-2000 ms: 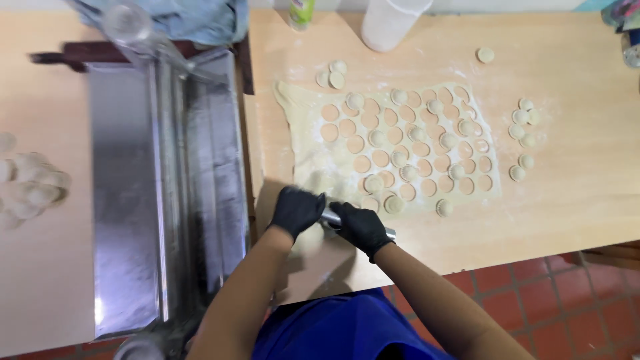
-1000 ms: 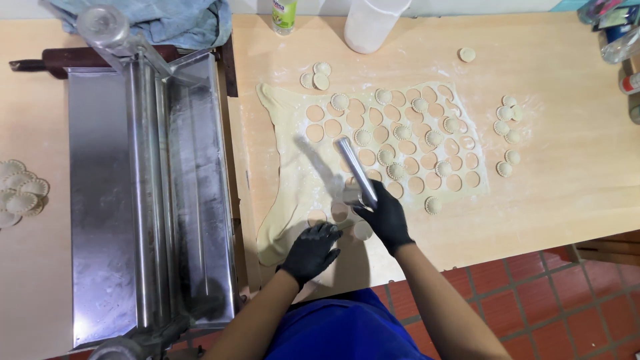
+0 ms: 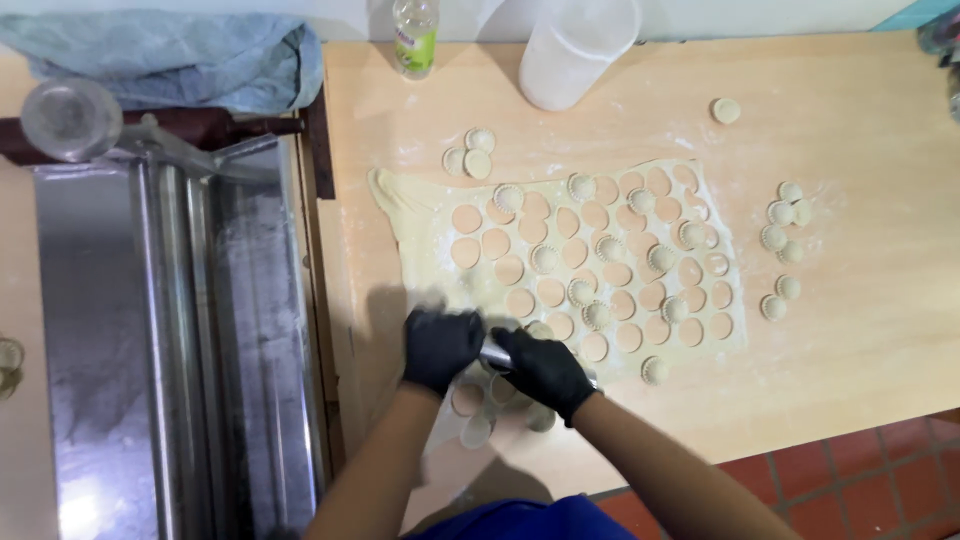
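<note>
A sheet of rolled dough (image 3: 420, 232) with rows of round holes lies on the floured wooden table. Several filled dough rounds with crimped edges, such as one crimped round (image 3: 545, 259), rest on it. Both hands wear black gloves. My right hand (image 3: 544, 371) is closed around a metal tube (image 3: 496, 354), held tilted above the dough's lower left part. My left hand (image 3: 442, 345) is beside the tube's left end, over the dough; blur hides its fingers and whether it grips anything. Below the hands are more cut rounds, partly in shadow.
At left stands a metal dough sheeter (image 3: 180, 337) with rollers, a blue cloth (image 3: 165, 56) behind it. A bottle (image 3: 415, 45) and a white plastic pitcher (image 3: 574, 52) stand at the back edge. More crimped rounds (image 3: 780, 213) lie at right.
Since one second ago, my left hand has moved up off the lower dough to beside my right hand. The tube, upright in view then, now slants between the hands.
</note>
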